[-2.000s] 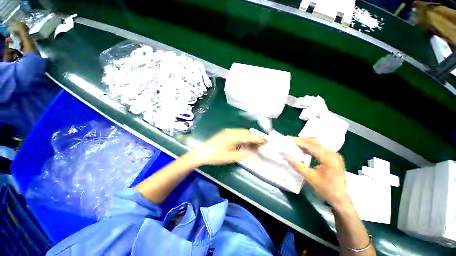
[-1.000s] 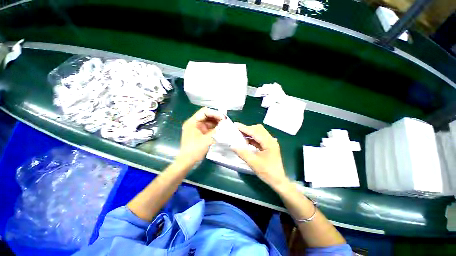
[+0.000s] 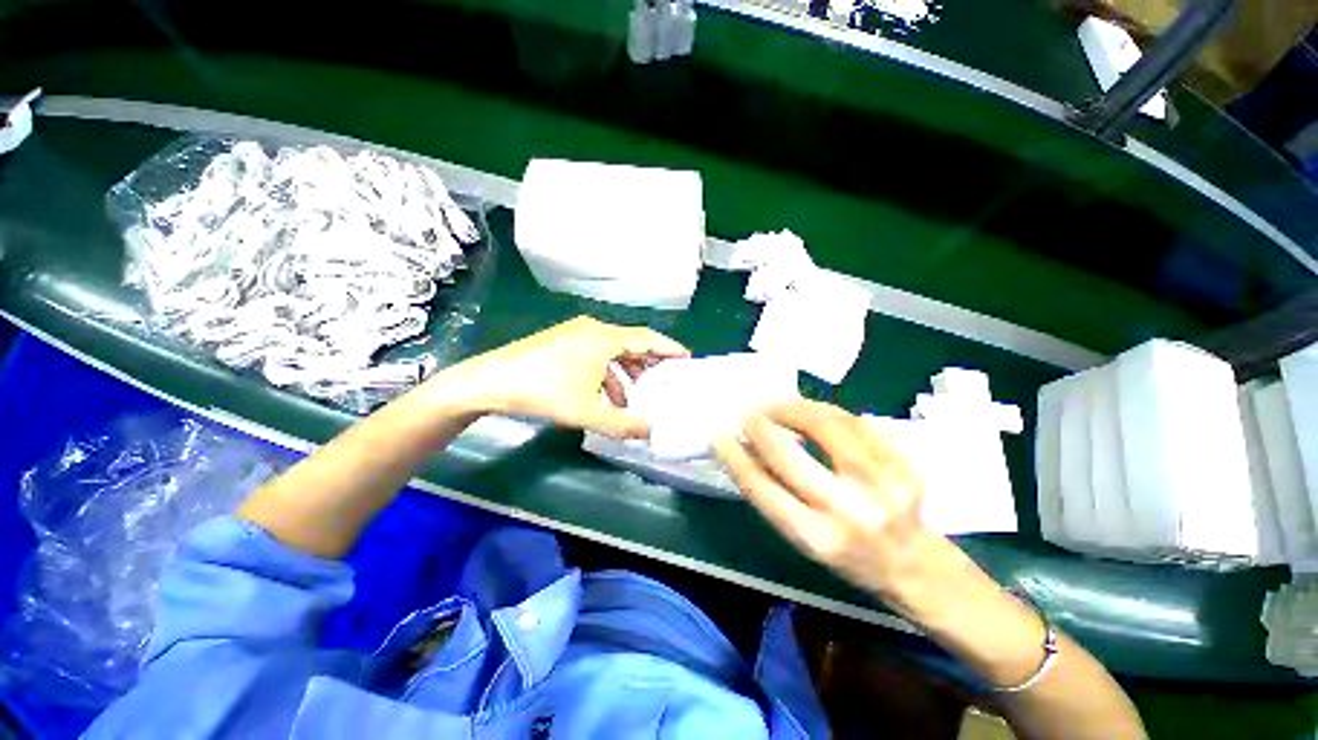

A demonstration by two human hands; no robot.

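Note:
A white folded card insert (image 3: pixel 711 402) is held between my two hands in front of me. My left hand (image 3: pixel 586 379) grips its left end between thumb and fingers. My right hand (image 3: pixel 831 477) has its fingers at the card's lower right edge. A flat white box (image 3: pixel 658 470) lies on the green bench under the card, mostly hidden by the card and my hands. Whether any cable is in the box cannot be seen.
A pile of coiled white cables (image 3: pixel 296 260) lies on clear plastic at the left. A white box stack (image 3: pixel 610 231) stands beyond my hands. Die-cut card blanks (image 3: pixel 961 463) lie centre and right. A box row (image 3: pixel 1142 451) leans at right. A blue bin (image 3: pixel 369 578) is lower left.
The card has turned and now shows as a wider, flatter piece between my hands. My right hand has moved right with its fingers spread more. A clear item on the belt has moved left.

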